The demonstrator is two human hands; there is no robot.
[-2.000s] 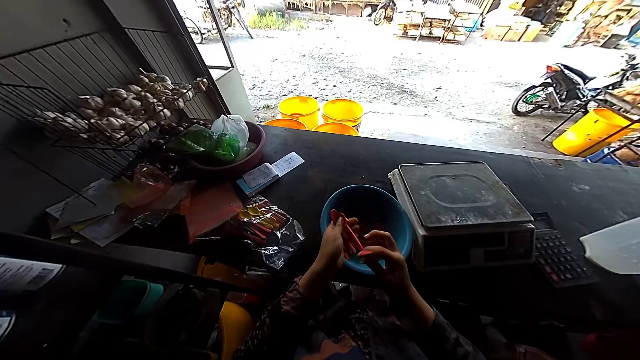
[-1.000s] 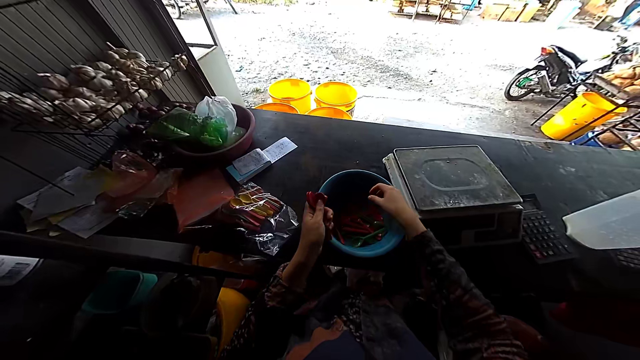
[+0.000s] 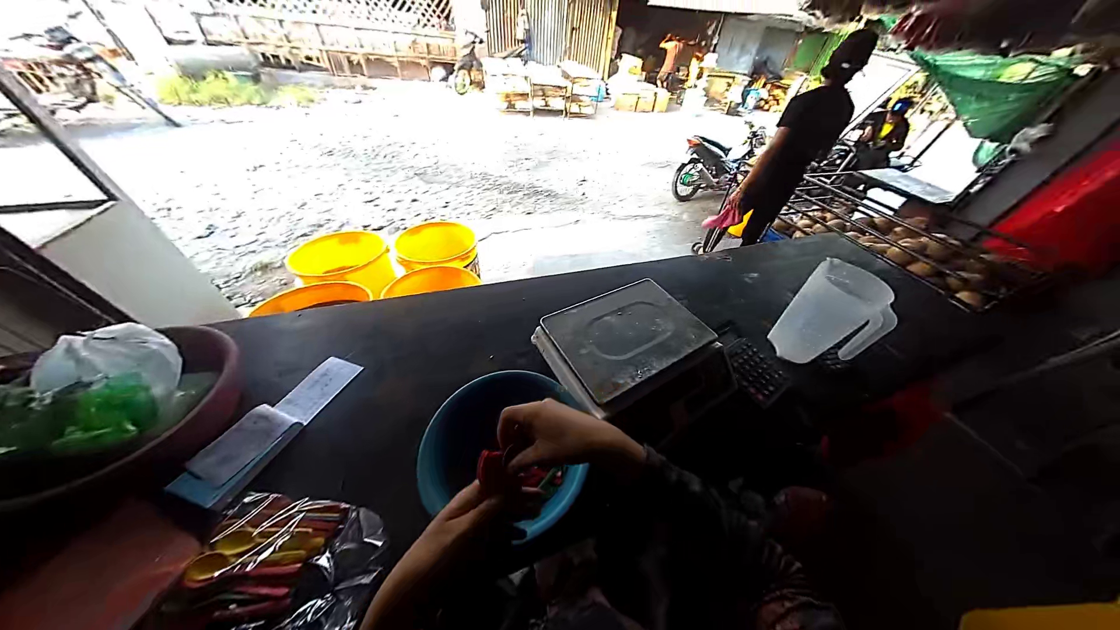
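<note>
A blue plastic bowl (image 3: 437, 446) stands on the dark counter with small red and green items (image 3: 547, 479) inside, too blurred to name surely. Over its front part, my left hand (image 3: 490, 503) is closed around a small red item (image 3: 492, 466). My right hand (image 3: 551, 433) reaches in from the right above the bowl, its fingertips bent down against the red item; whether it grips anything is hidden. Left of the bowl lies a clear plastic bag of colourful plastic spoons (image 3: 262, 556). A flat-topped weighing scale (image 3: 626, 337) is close on the bowl's right.
A calculator (image 3: 754, 367) and a translucent plastic jug (image 3: 822, 311) are right of the scale. Left are a notepad (image 3: 245, 446) and a dark red basin (image 3: 223, 376) holding plastic bags. Yellow buckets (image 3: 341, 254) stand beyond the counter (image 3: 394, 350). A person (image 3: 809, 131) stands outside, near a rack.
The view has swung to the right, bringing the standing person into sight. My right hand has moved from the bowl's right side to beside my left hand.
</note>
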